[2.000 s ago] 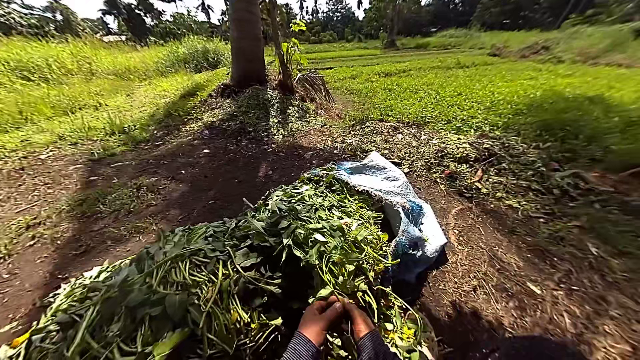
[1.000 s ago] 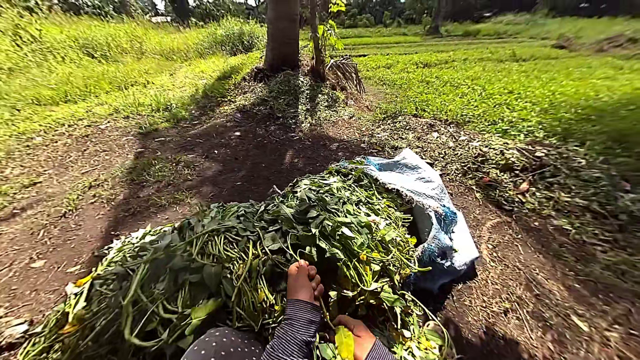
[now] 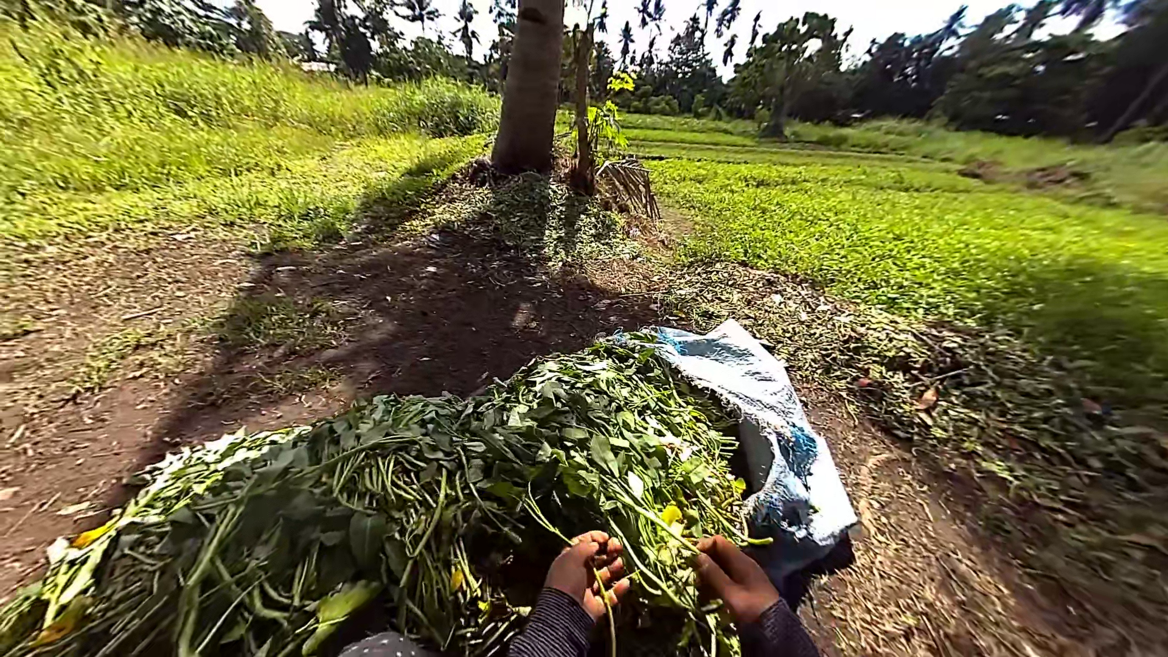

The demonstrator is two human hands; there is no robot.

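A large heap of leafy green cut stems (image 3: 511,438) spreads across the lower left and middle, with a few yellow leaves in it. Its right end lies against a white and blue woven plastic sack (image 3: 785,447). Near the bottom centre, my left hand (image 3: 589,570) has its fingers curled around a thin green stem, which hangs down past the palm. My right hand (image 3: 735,579), just beside it, pinches stems at the heap's right part, close to a yellow leaf (image 3: 672,515). Both wrists are in dark striped sleeves.
Bare shaded soil (image 3: 438,310) lies beyond the heap. A tree trunk (image 3: 529,91) stands past it, with a thin post and dry fronds beside it. Plant litter (image 3: 940,401) covers the ground at right, bordering a low green field (image 3: 867,219).
My left hand has opened out from its raised fist and moved right over the heap. My right hand has come up from low by a yellow leaf to the stems. The view has tilted up.
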